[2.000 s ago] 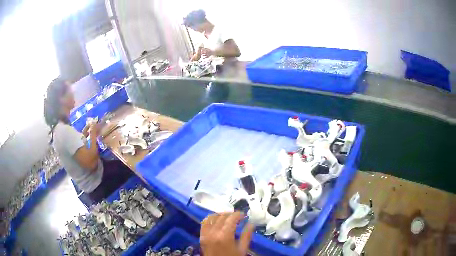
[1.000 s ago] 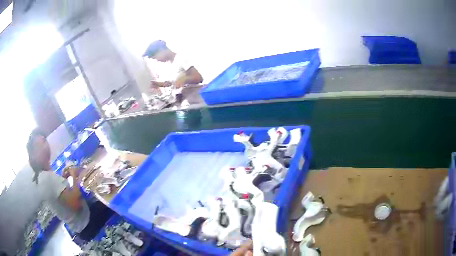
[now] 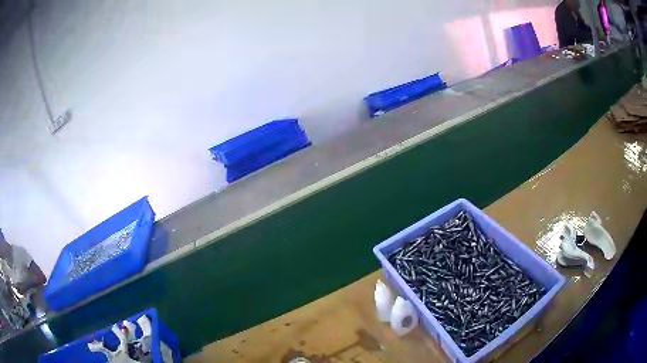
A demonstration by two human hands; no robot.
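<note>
No hand is in the picture. A pale blue-lilac bin (image 3: 558, 281) full of short dark metal pins (image 3: 465, 280) stands on the brown bench. Two small white squeeze bottles (image 3: 404, 316) stand against its left side. Two white curved lever bodies (image 3: 575, 254) lie on the bench to the right of the bin. At the bottom left, part of the large blue tray (image 3: 167, 333) shows, with white units (image 3: 144, 339) in it. The white disc-like cup (image 3: 299, 360) is cut off by the bottom edge, near dark wet stains.
A green panel (image 3: 340, 228) and grey belt run behind the bench (image 3: 525, 202). On the belt stand a blue crate of small parts (image 3: 101, 254) and more blue crates (image 3: 264, 147). Brown cardboard (image 3: 631, 113) lies at the far right. People show partly at both sides.
The view has swung right, bringing the pin bin and bottles into view. The large tray has shifted to the bottom left. The hand seen earlier is out of the picture.
</note>
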